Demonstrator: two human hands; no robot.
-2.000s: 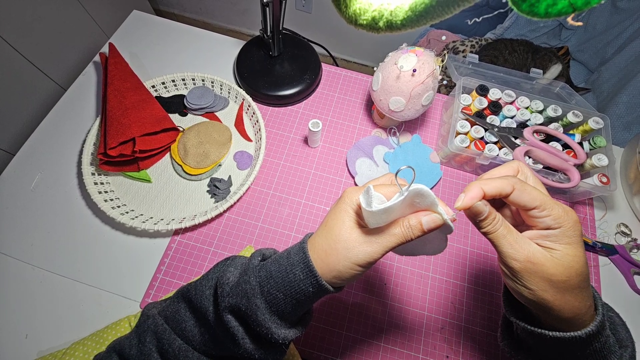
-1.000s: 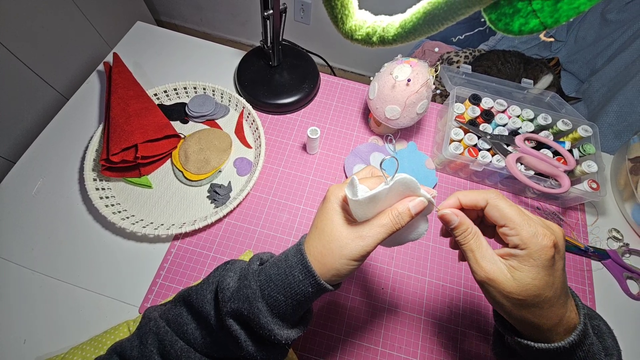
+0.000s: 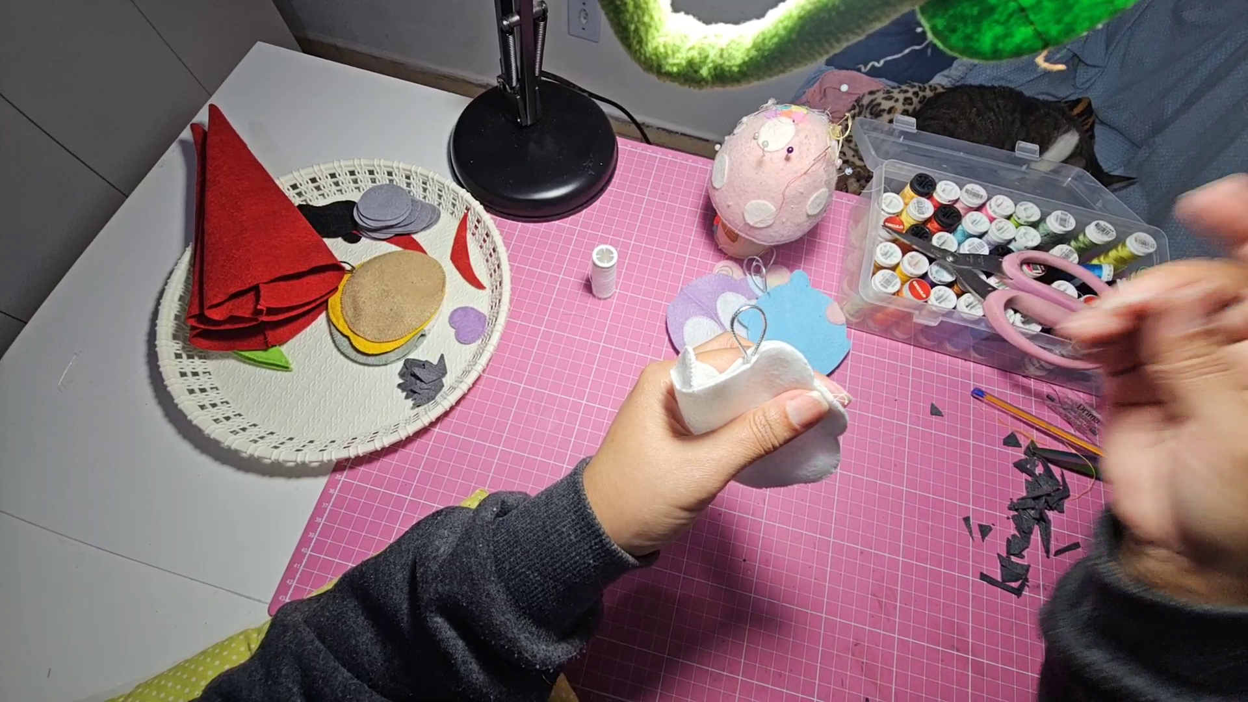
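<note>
My left hand (image 3: 682,439) grips a folded white felt piece (image 3: 756,400) between thumb and fingers, above the pink cutting mat. A metal loop (image 3: 751,330) sticks up from the felt's top edge. At the right edge my right hand (image 3: 1170,390) is raised and blurred, apart from the felt; whether it holds a needle or thread cannot be told. Behind the felt lie a blue felt shape (image 3: 804,317) and a purple felt shape (image 3: 697,302). A white thread spool (image 3: 604,271) stands left of them.
A woven white tray (image 3: 331,444) holds red, brown and gray felt. A black lamp base (image 3: 533,151), a pink pincushion (image 3: 777,175) and a plastic thread box (image 3: 1004,336) with pink-handled scissors (image 3: 1024,292) stand behind. Dark felt scraps (image 3: 1033,507) and a pen (image 3: 1033,421) lie right. A cat (image 3: 1004,117) rests beyond.
My right hand has moved away from the white felt, up and to the right, uncovering dark scraps and the pen. My left hand still holds the felt.
</note>
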